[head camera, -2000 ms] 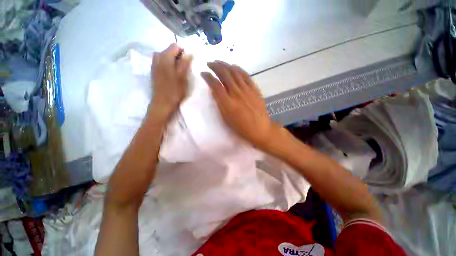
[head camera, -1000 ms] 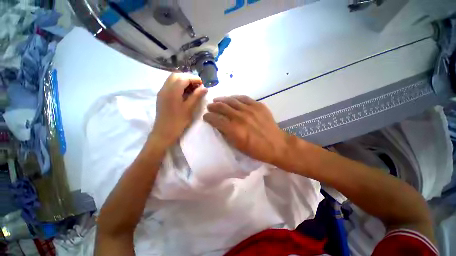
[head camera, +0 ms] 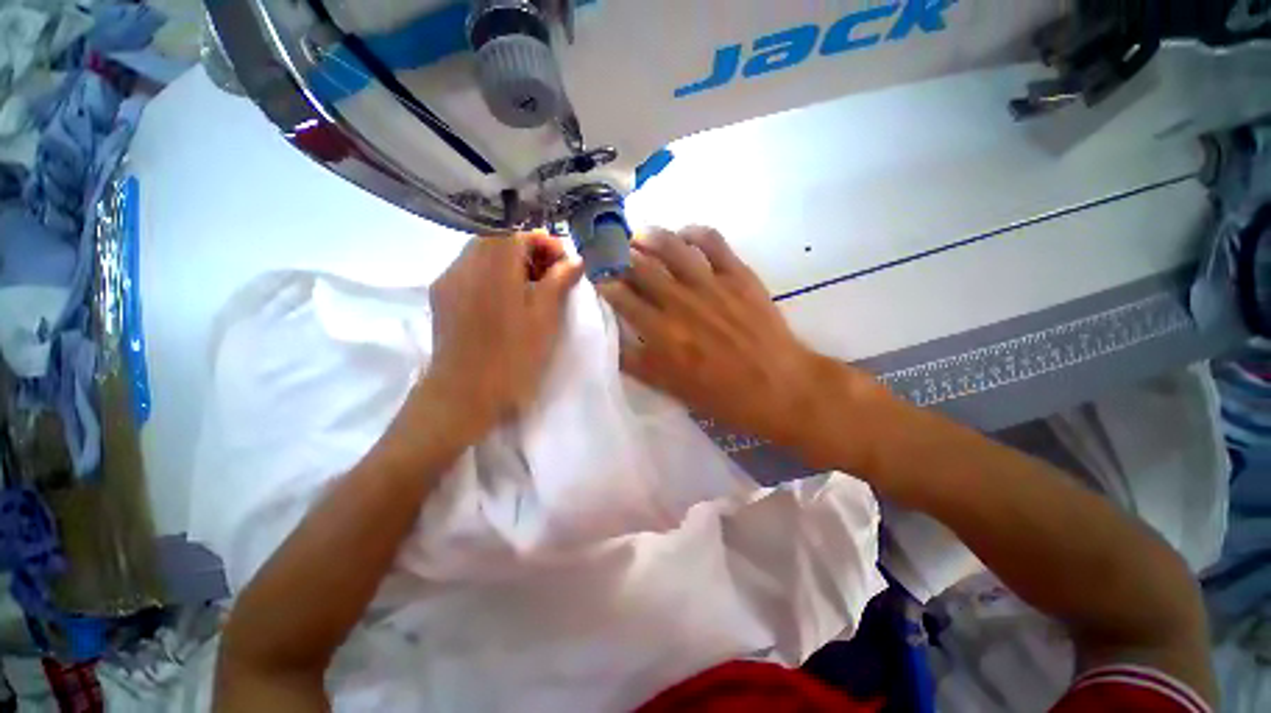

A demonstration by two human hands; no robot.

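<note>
A white garment piece [head camera: 599, 522] lies on the machine table and hangs over its front edge towards my lap. My left hand [head camera: 491, 323] is closed on the cloth just in front of the needle area, thumb and fingers pinching it. My right hand [head camera: 711, 332] lies on the cloth's right side, palm down with bent fingers, beside the grey-blue cylinder [head camera: 604, 240]. The white sewing machine [head camera: 822, 70] with "JACK" lettering stands over the fingertips. The needle and presser foot are mostly hidden by the head and my left hand.
A grey ruler strip [head camera: 1038, 351] runs along the table's front edge at right. A white layered bundle [head camera: 1143, 467] sits below it. Light-blue fabric [head camera: 63, 181] is heaped at far left beside a blue strip [head camera: 135, 300]. A blue bar stands near my lap.
The view has shifted, showing more of the machine head. My right hand has moved forward, its fingers now beside the cylinder. My left hand stays on the cloth near the needle.
</note>
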